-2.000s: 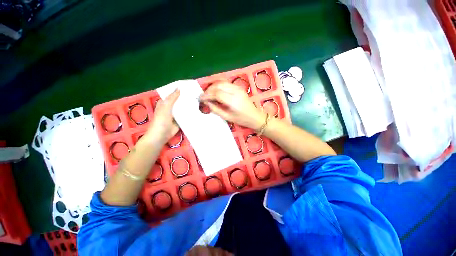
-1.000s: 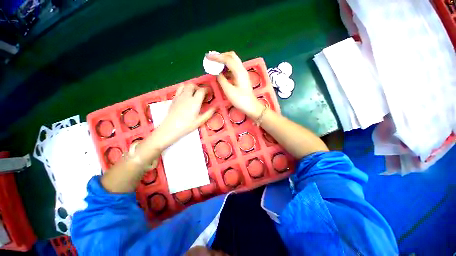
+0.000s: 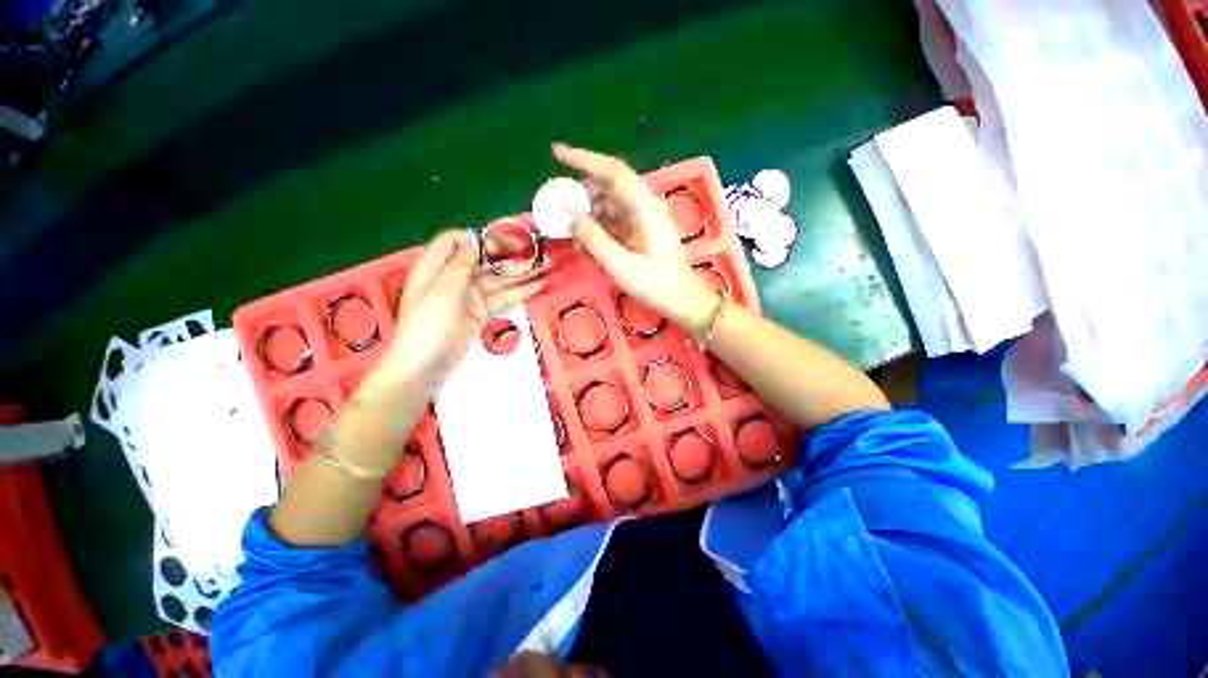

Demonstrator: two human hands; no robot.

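Note:
My left hand (image 3: 444,302) holds a thin metal ring (image 3: 511,248) upright by its edge above the top row of the red parts tray (image 3: 252,325). My right hand (image 3: 629,236) holds a round white adhesive sticker (image 3: 560,208) just right of the ring; the two look close but apart. A white adhesive sheet (image 3: 506,444) lies on the tray below my left hand, with a round hole near its top showing red. More metal rings (image 3: 603,407) sit in the tray pockets.
White discs (image 3: 764,219) lie right of the tray. A stack of white sheets (image 3: 947,225) and large interleaf sheets (image 3: 1100,199) are at the right. Spent backing sheets (image 3: 199,444) full of holes lie left. Red trays show at the lower left.
The white sheet has shifted left and lies flat, with a hole now showing. My left hand has taken up a ring. My right hand has peeled off a round sticker and brought it beside the ring.

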